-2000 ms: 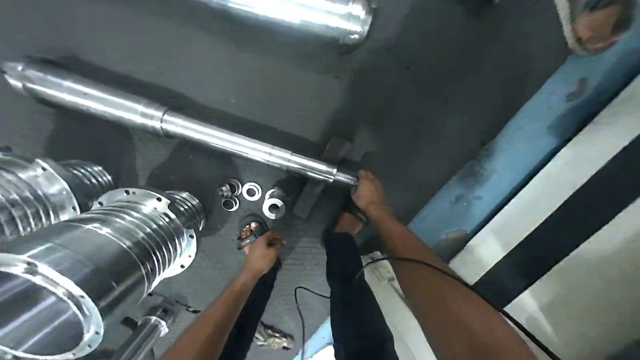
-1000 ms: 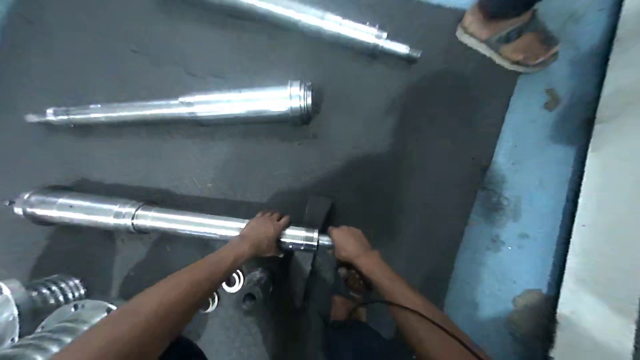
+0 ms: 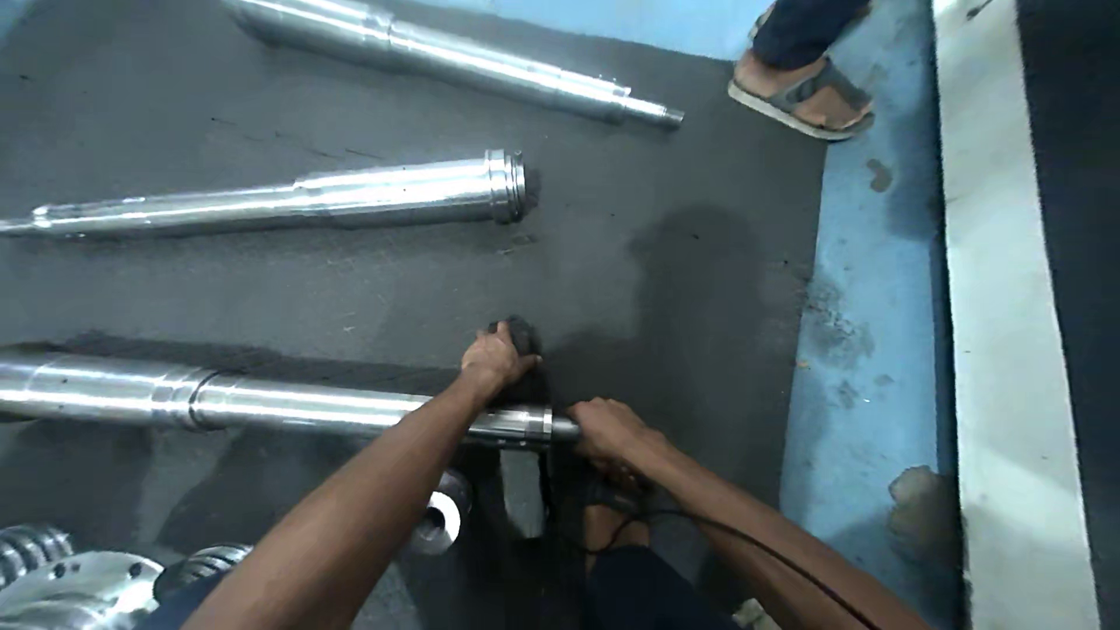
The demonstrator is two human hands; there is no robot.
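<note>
A long stepped metal shaft (image 3: 306, 405) lies across the lower left, its narrow end pointing right. My right hand (image 3: 610, 430) is closed around that narrow end. Beyond the shaft, my left hand (image 3: 497, 357) rests on the far end of a dark support block (image 3: 523, 494) that passes beneath the shaft; its thumb is spread, and how firmly it grips is unclear. My left forearm crosses over the shaft. A metal ring (image 3: 437, 522) is on the floor beside the block, partly behind that forearm.
Two more metal shafts (image 3: 394, 194) (image 3: 507, 74) lie farther off on the dark floor. Flanged, ribbed metal parts (image 3: 83, 591) stand at the lower left. Another person's sandaled foot (image 3: 809, 101) is at the upper right, by a blue floor strip (image 3: 862, 350). A black cable (image 3: 752, 534) runs over my right forearm.
My left hand has moved off the shaft to the block's far end. My right hand stays at the shaft's narrow end. Two seconds ago my left hand was low, near my foot.
</note>
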